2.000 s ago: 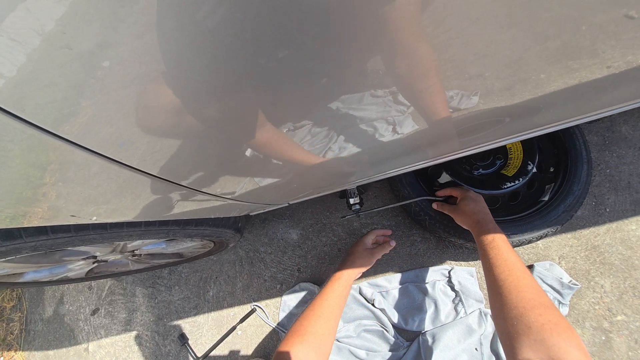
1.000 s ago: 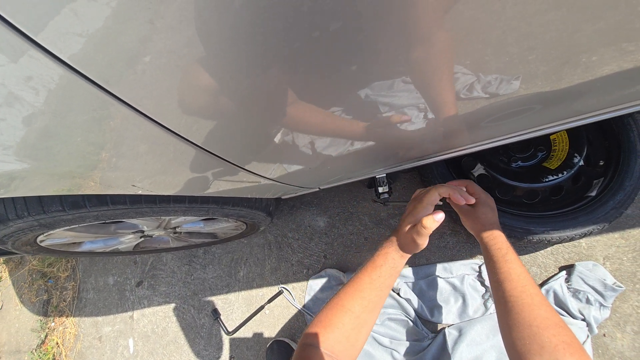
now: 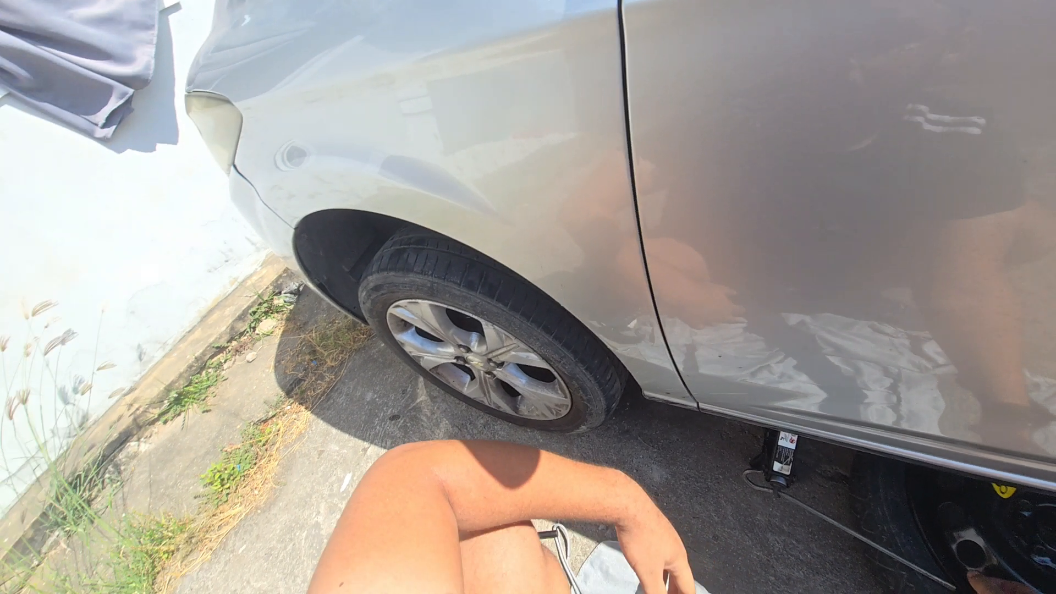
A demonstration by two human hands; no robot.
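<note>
My left hand (image 3: 657,549) hangs low over the grey cloth (image 3: 609,569), its fingers partly cut off by the bottom edge; whether it holds anything is hidden. Only a sliver of my right hand (image 3: 994,583) shows at the bottom right, beside the black spare wheel (image 3: 932,520) lying partly beneath the car's sill. A thin metal rod (image 3: 866,538) runs from the jack (image 3: 780,459) under the sill towards that hand; I cannot tell whether the hand grips it. Behind my bent left arm, a mounted tyre with an alloy wheel (image 3: 478,359) stands in the wheel arch.
The silver car's door (image 3: 825,206) and fender (image 3: 462,124) fill the upper view. At left are a white wall (image 3: 107,239), a hanging grey cloth (image 3: 74,58) and weeds (image 3: 231,470) along the concrete. A dark tool end (image 3: 548,535) shows beside my left forearm.
The view has swung left. My hands, together near the jack one second ago, are now apart. Two seconds ago my right hand held the rod.
</note>
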